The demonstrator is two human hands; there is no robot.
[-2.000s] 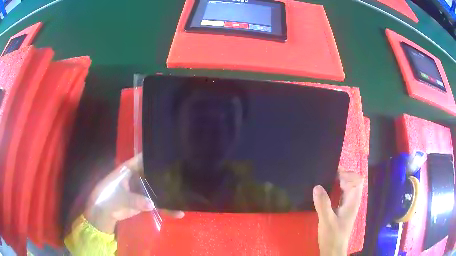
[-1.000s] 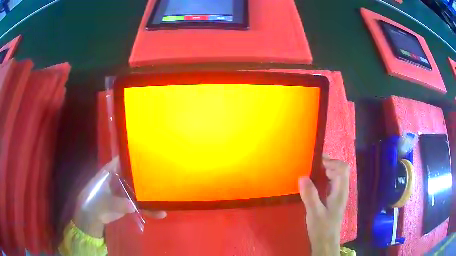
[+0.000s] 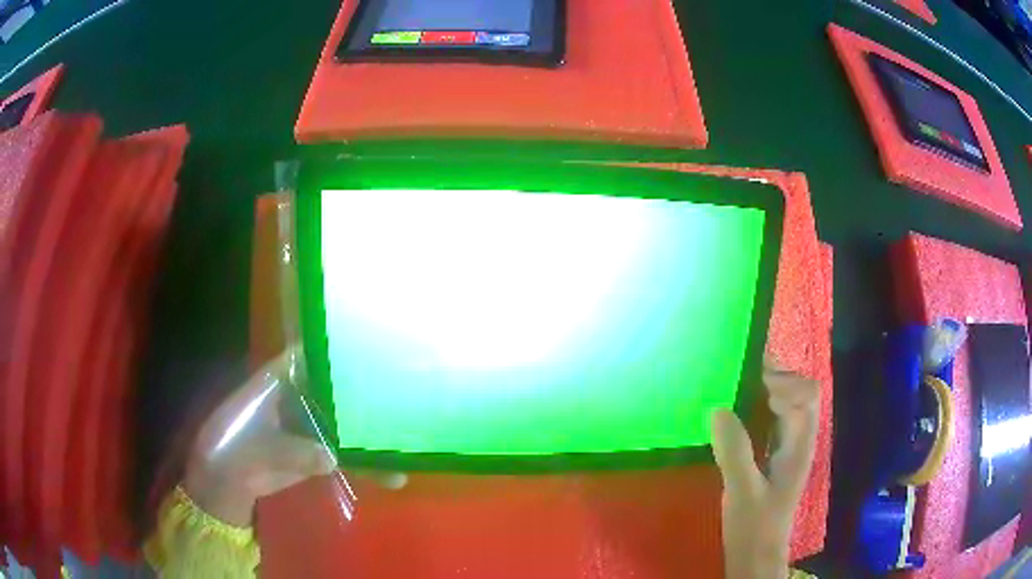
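The tablet [image 3: 538, 328] is held over the red foam pads [image 3: 487, 526] in front of me, its screen glowing green with a white-cyan area at upper left. Clear protective film [image 3: 289, 243] hangs past its left edge, with glare streaks over my left hand. My left hand [image 3: 255, 441] holds the tablet's lower left corner, partly behind the film. My right hand [image 3: 764, 452] grips the lower right corner, its thumb at the front bezel and its fingers at the right edge.
Another tablet [image 3: 453, 28] with result buttons lies on foam at the top; a further one [image 3: 928, 113] lies upper right. Stacked foam pads [image 3: 85, 339] stand at left. A blue tape dispenser [image 3: 894, 509] and a switched-off tablet [image 3: 1002, 435] are at right on the green bench [image 3: 770, 68].
The tablet's screen has gone from black to yellow-orange to green. The whole view has shifted slightly between frames. Both hands keep their hold on the tablet.
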